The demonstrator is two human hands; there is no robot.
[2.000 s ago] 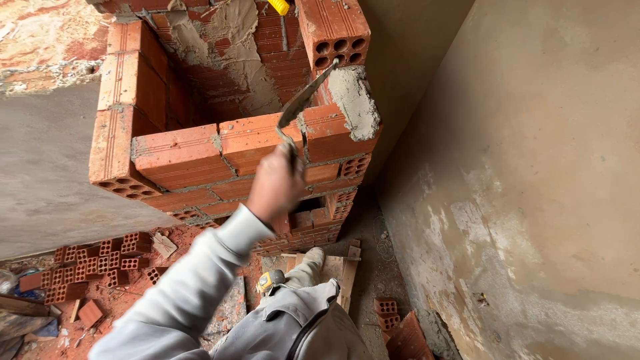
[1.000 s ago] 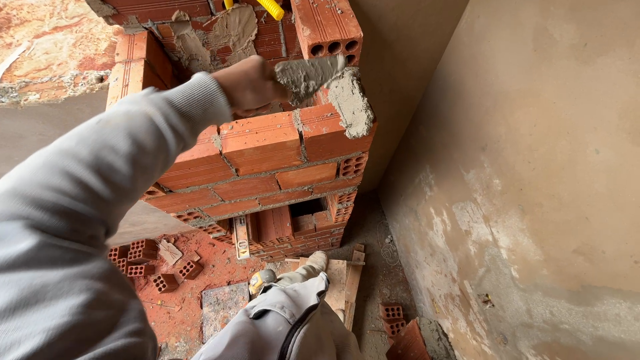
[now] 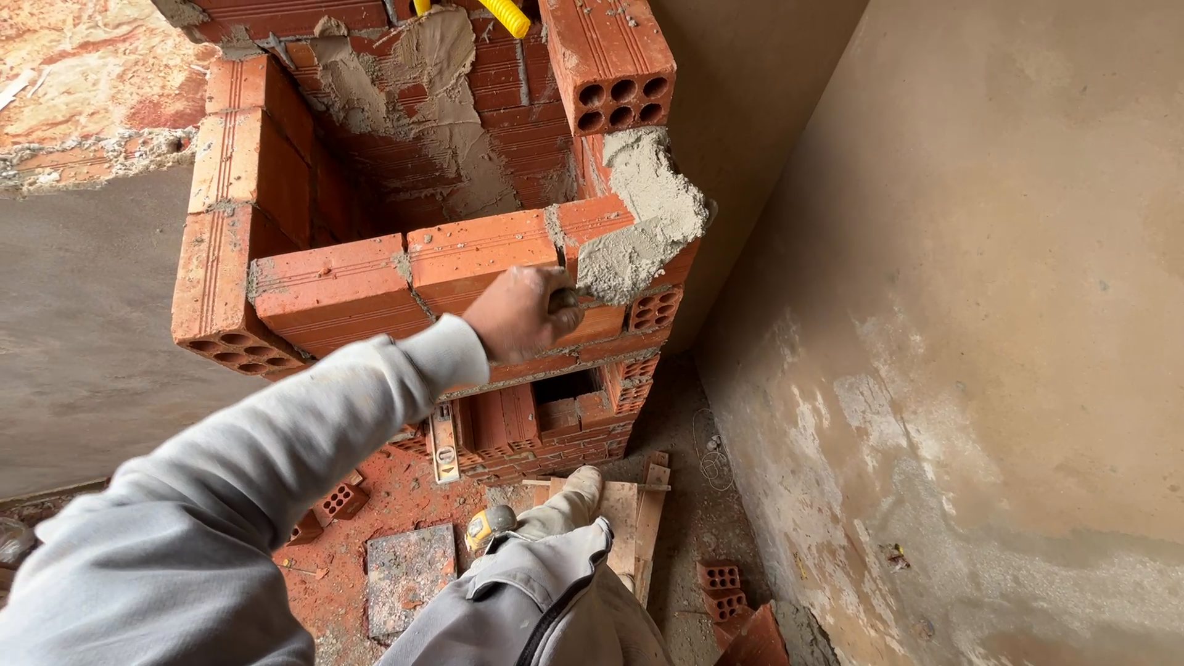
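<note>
My left hand (image 3: 523, 314) is closed around the handle of a mason's trowel, in front of the hollow-brick wall. The trowel blade (image 3: 622, 264) is covered by grey mortar and lies against the outer right corner of the top course. Wet mortar (image 3: 652, 176) spreads from that corner back to a hollow brick (image 3: 615, 69), which sits higher, its holes facing me. Bricks in the front course (image 3: 481, 250) have a mortar joint between them. My right hand is not in view.
A plastered wall (image 3: 962, 277) rises at right. Yellow corrugated conduit (image 3: 506, 17) shows at the back. Below are a spirit level (image 3: 445, 444), a tape measure (image 3: 490, 527), boards (image 3: 647, 518) and loose hollow bricks (image 3: 721, 592).
My left hand has moved from beside the raised brick toward the front edge of the corner, trowel still in it. Mortar now covers more of the corner brick's front part.
</note>
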